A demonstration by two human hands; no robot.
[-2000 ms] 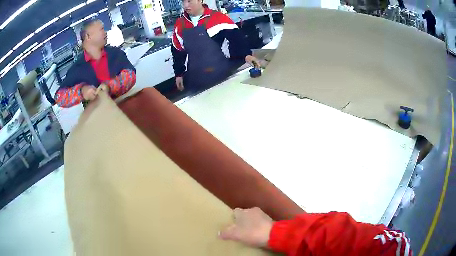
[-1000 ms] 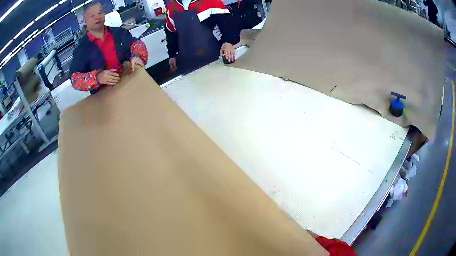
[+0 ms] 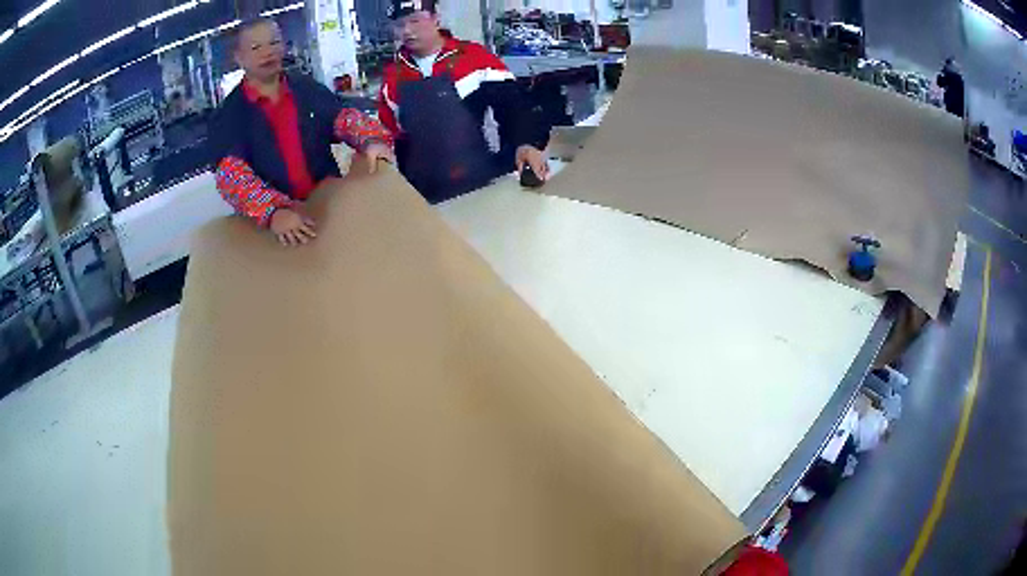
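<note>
A large sheet with its beige-tan backing up (image 3: 360,371) lies across the white cutting table (image 3: 698,326), from the far edge down to the picture's lower rim. No rust-brown face shows on it now. Its near right corner curls slightly beside a bit of my red sleeve at the lower rim. My right hand is hidden or cut off there. My left hand is out of the picture. Across the table a person in a dark jacket (image 3: 295,135) has one hand on the sheet's far corner and the other flat on its far edge.
A separate beige sheet (image 3: 766,158) drapes over the table's right end, with a blue-topped clamp or weight (image 3: 863,259) on it. A second person (image 3: 451,113) rests a hand on a dark object by that sheet. Remnants (image 3: 867,422) lie under the table's edge beside the aisle.
The sheet has been drawn over towards the right, covering the rust-brown strip seen earlier. My right hand, earlier gripping its edge, has gone to the lower rim. The view has shifted.
</note>
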